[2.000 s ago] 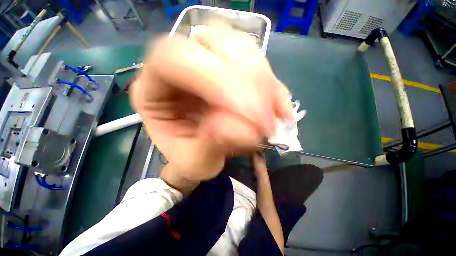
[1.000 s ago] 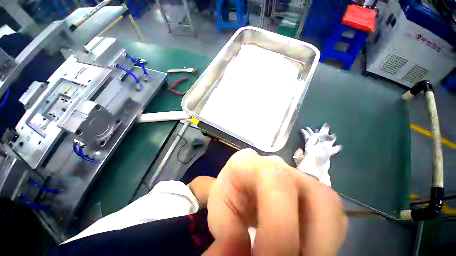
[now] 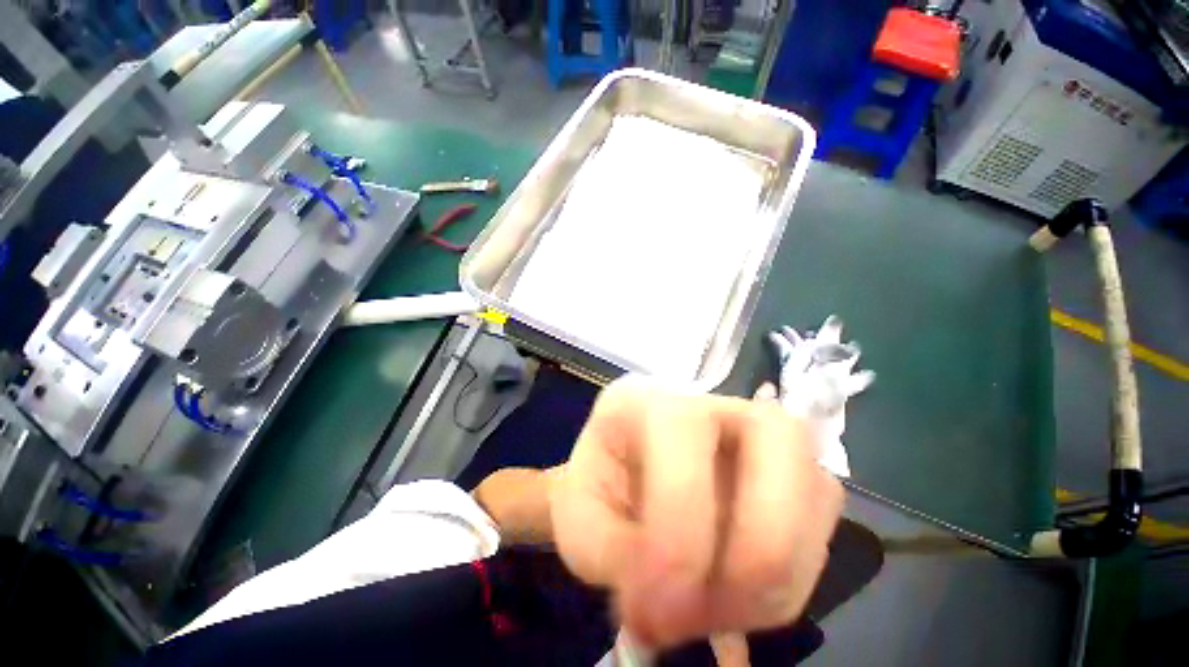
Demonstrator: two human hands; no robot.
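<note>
My left hand (image 3: 704,515), bare and slightly blurred, is raised close to the camera at the lower middle. Its fingers are curled in, and nothing shows in them. Only a sliver of skin shows below it, likely my right forearm; my right hand cannot be seen. A metal tray (image 3: 798,146) with a white liner (image 3: 639,235) lies beyond my left hand on the green top. A crumpled white work glove (image 3: 819,378) lies right of the tray, partly behind my left hand.
A pneumatic fixture (image 3: 235,332) with blue hoses stands at left. Red-handled pliers (image 3: 450,227) and a thin tool (image 3: 456,188) lie left of the tray. The trolley's cream handle (image 3: 1117,352) is at right. Blue stools stand behind.
From two seconds ago, my left hand has moved down and right, uncovering the tray. In the last second it has shifted slightly, and the view has moved a little. The tray and glove lie as before.
</note>
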